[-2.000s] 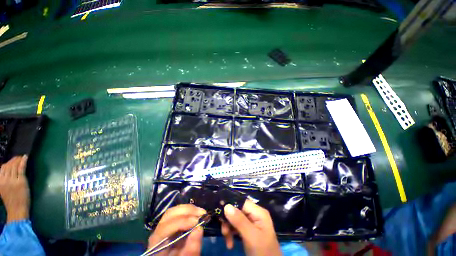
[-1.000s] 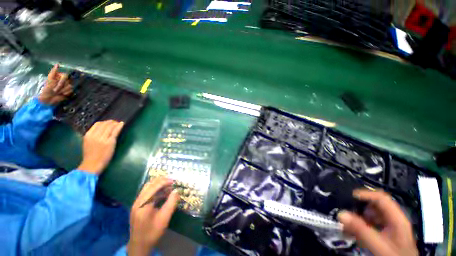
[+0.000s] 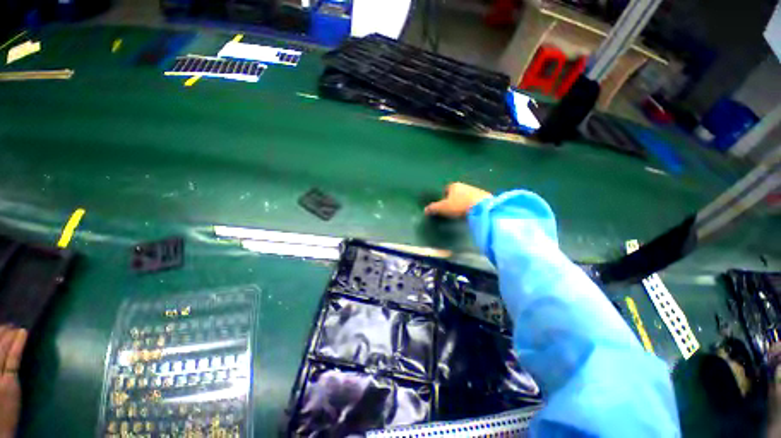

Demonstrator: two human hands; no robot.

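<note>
My right hand (image 3: 458, 201) is stretched forward over the green bench, beyond the black compartment tray (image 3: 377, 342). Its fingers point left; a dark patch lies under them, and I cannot tell whether it is a part or shadow. A black plastic housing (image 3: 318, 204) lies on the bench left of the hand. Another housing (image 3: 157, 256) lies above the clear blister tray (image 3: 184, 368), which holds small brass pieces. Housings sit in the tray's back cells. A white sticker strip (image 3: 462, 427) crosses the tray at the bottom edge. My left hand is out of the picture.
My blue sleeve hides the tray's right side. Pale strips (image 3: 291, 245) lie behind the tray. A neighbour's hand (image 3: 8, 376) is at the left edge by a black tray (image 3: 30, 278). Stacked black trays (image 3: 411, 81) stand at the back. A dark-based post (image 3: 646, 252) leans at right.
My right hand has moved from over the black tray forward across the bench. My left hand, earlier over the blister tray, has left the picture. The view has shifted.
</note>
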